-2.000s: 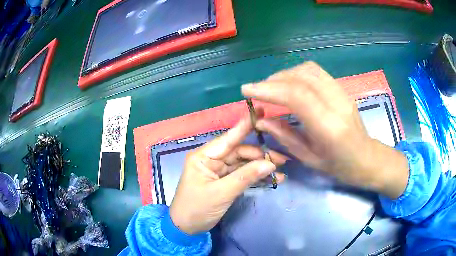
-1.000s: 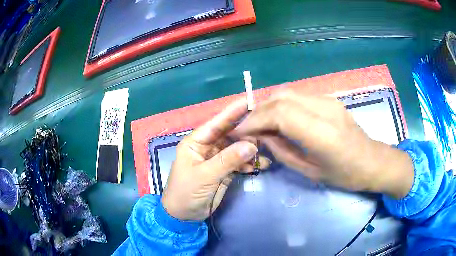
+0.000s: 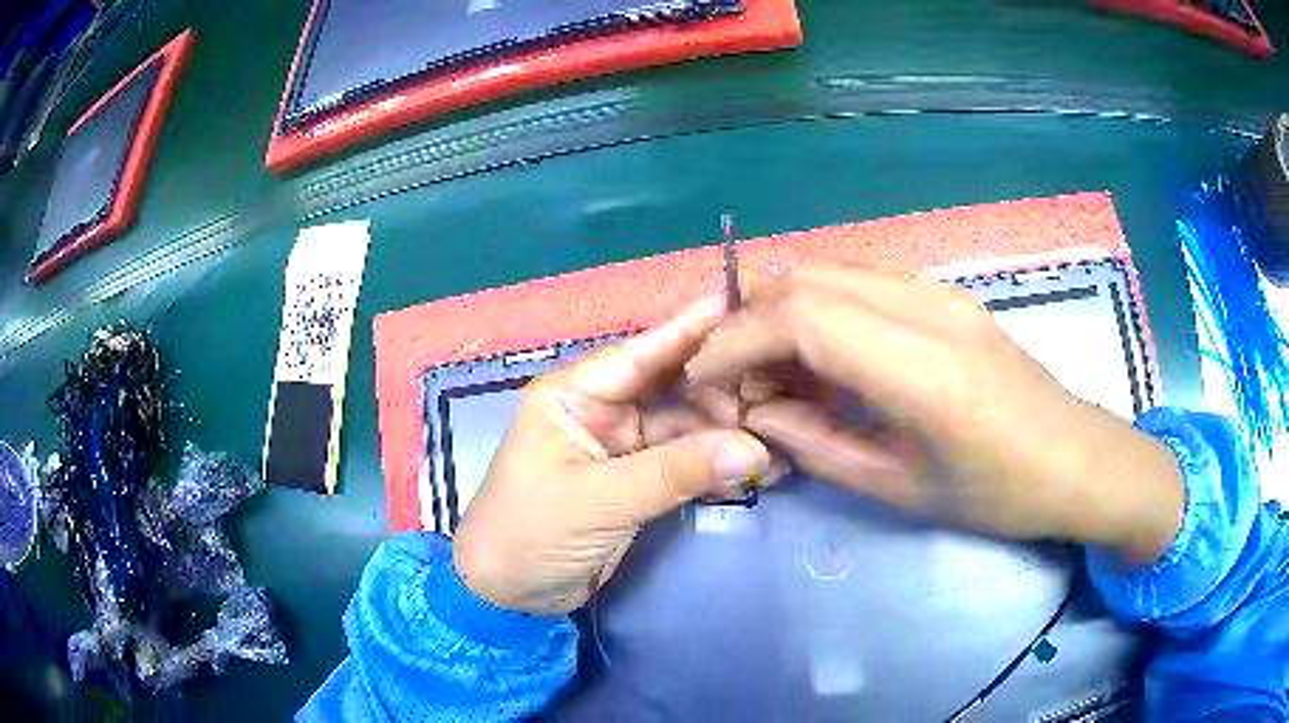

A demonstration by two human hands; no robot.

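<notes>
A narrow camera board strip (image 3: 730, 264) stands up from between the fingers of both hands, above the top edge of the laptop lid back cover (image 3: 891, 607). My left hand (image 3: 594, 473) holds its lower part between thumb and fingers. My right hand (image 3: 905, 403) pinches it from the right side; its fingertips partly hide the strip. A thin dark cable hangs below my left hand onto the cover. The cover lies in a red foam tray (image 3: 509, 318). Another thin black cable (image 3: 1011, 661) lies curved at the cover's lower right.
A printed card with a black pad (image 3: 301, 431) lies left of the tray. Further left are a bundle of black cables (image 3: 106, 452) and clear plastic wrap (image 3: 212, 565). Blue strips (image 3: 1230, 311) lie at right. Other trayed covers (image 3: 523, 36) stand at the back.
The strip's upper end showed a white face one second ago and now looks dark and thin. The hands stay together over the cover. The view has shifted slightly.
</notes>
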